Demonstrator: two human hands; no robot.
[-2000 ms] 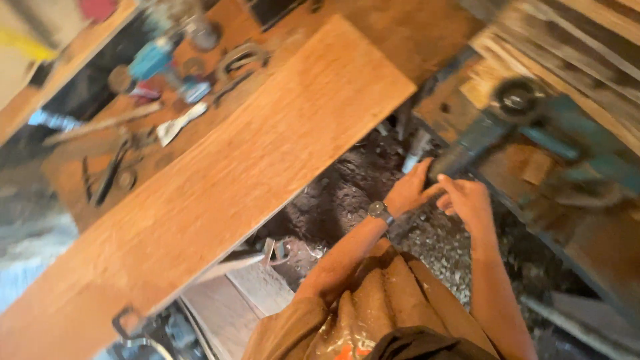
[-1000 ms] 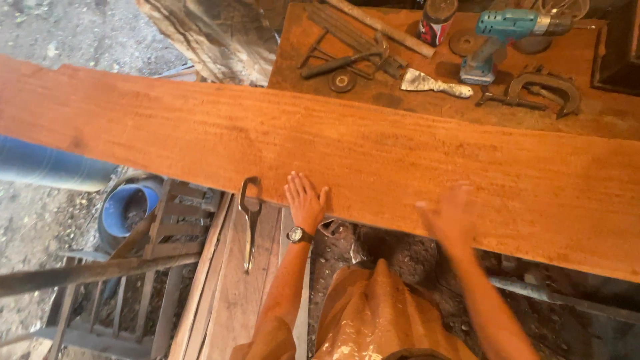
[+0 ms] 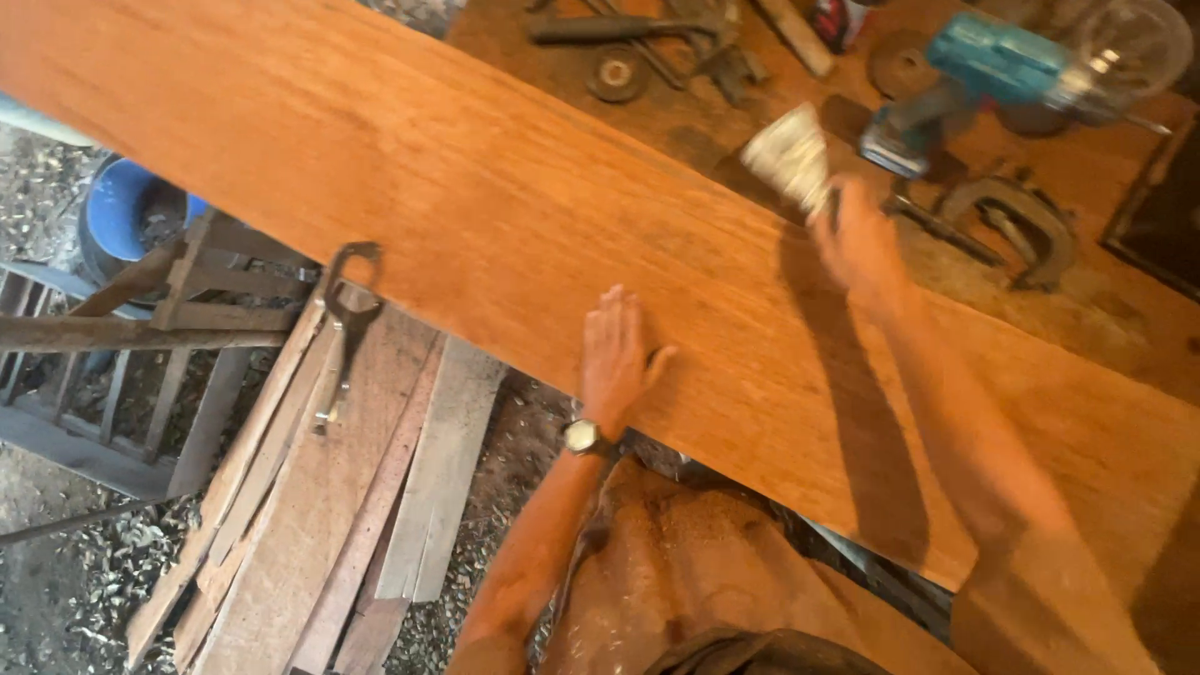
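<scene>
A wide wooden board [image 3: 450,187] lies diagonally across the view. My left hand [image 3: 619,361], with a watch on its wrist, rests flat on the board near its lower edge. Over the board's far edge, my right hand [image 3: 858,244] grips the handle of a putty knife [image 3: 792,159], its whitish blade pointing up and left. A locking C-clamp [image 3: 352,309] sits on the board's near edge. Beyond the board, a teal cordless drill [image 3: 994,66] and a metal C-clamp [image 3: 1022,220] lie on the workbench, close to my right hand.
On the workbench [image 3: 1125,319] are a hammer [image 3: 609,28], a round disc [image 3: 617,73], a wooden stick [image 3: 797,37] and a can [image 3: 837,21]. Loose planks [image 3: 309,525] lie below the board at left, near a wooden ladder-like frame [image 3: 187,366] and a blue bucket [image 3: 122,211].
My right hand has moved from above the board to the putty knife and taken hold of it, lifting it from the bench. My left hand remains on the board. The view has turned.
</scene>
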